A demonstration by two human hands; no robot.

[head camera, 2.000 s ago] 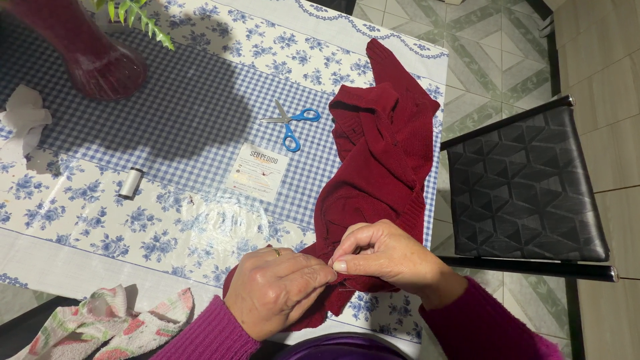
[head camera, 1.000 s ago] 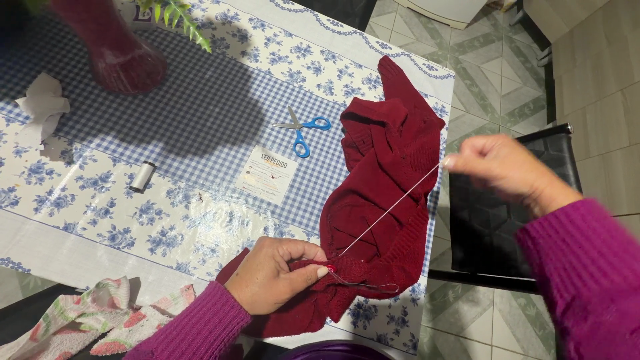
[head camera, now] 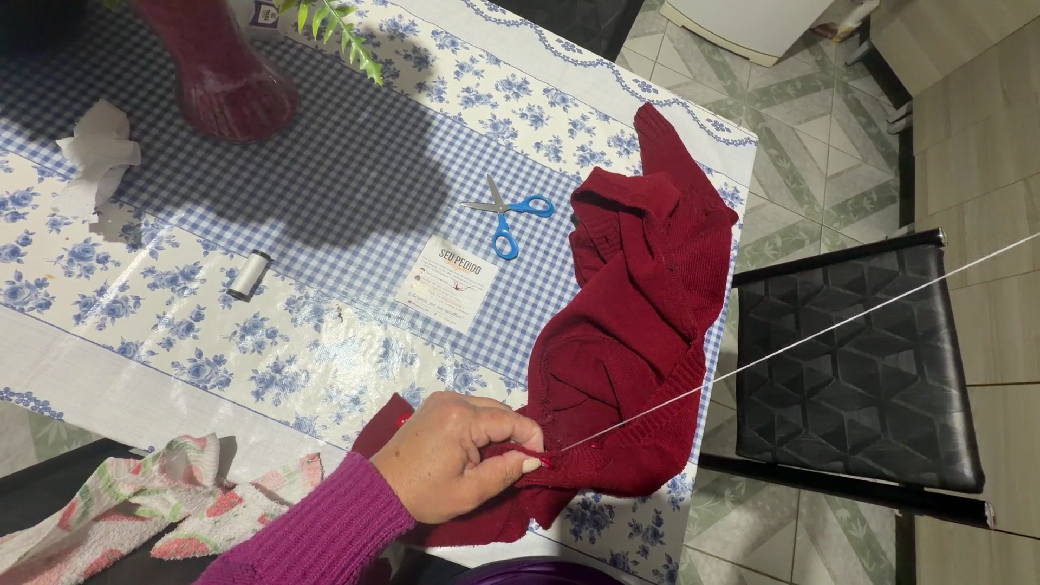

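My left hand pinches a fold of the dark red knitted garment between thumb and fingers, at the near end of the table. From that fold a taut white thread runs up to the right and leaves the view at the right edge. My right hand is out of view. The garment lies bunched along the table's right side, its ribbed band near the edge. Left of it lie blue-handled scissors with their blades apart, and a printed card. A spool of light thread lies farther left.
A dark red glass vase stands at the upper left beside a green fern leaf. Crumpled white paper lies at the left. A patterned towel is at the lower left. A black chair stands right of the table.
My right hand first worked beside the left at the fabric, then drew the thread up to the right, and is now out of view. The left hand still pinches the garment.
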